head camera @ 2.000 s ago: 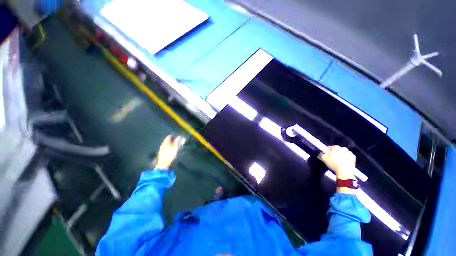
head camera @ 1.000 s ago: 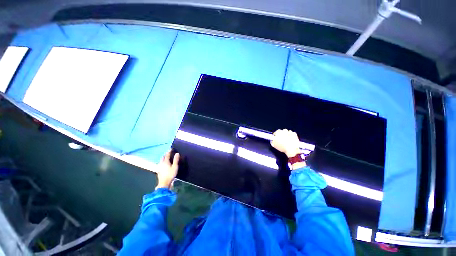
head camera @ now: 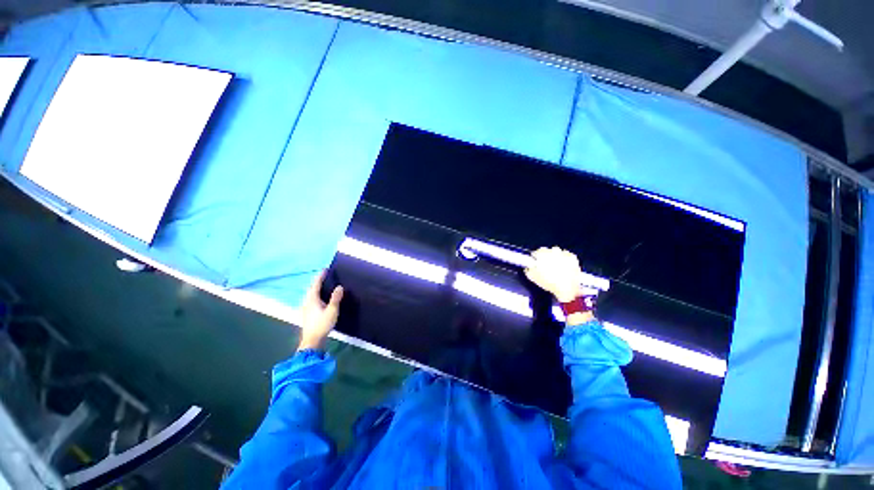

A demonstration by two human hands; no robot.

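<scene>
A glossy black LCD panel [head camera: 450, 330] lies over a backlight unit on the blue-covered line. A thin white strip of the backlight unit [head camera: 685, 207] shows along the far right edge. My right hand [head camera: 556, 274] is closed around the white suction lifter [head camera: 500, 254], which rests on the middle of the panel. Its left cup shows; its right end is partly behind my hand. My left hand [head camera: 320, 311] is at the panel's near left corner, thumb and fingers apart, touching or very near the edge. Whether it grips the edge cannot be told.
Another white backlight unit [head camera: 125, 144] lies to the left, with part of a further one [head camera: 10, 81] at the picture's edge. Metal rollers [head camera: 826, 316] show at the right. A white stand [head camera: 738, 48] rises behind the line. Green floor lies at the near left.
The panel has come down and turned to cover the backlight unit, whose white left end no longer shows. My left hand has moved from the air to the panel's corner. My right hand keeps the lifter.
</scene>
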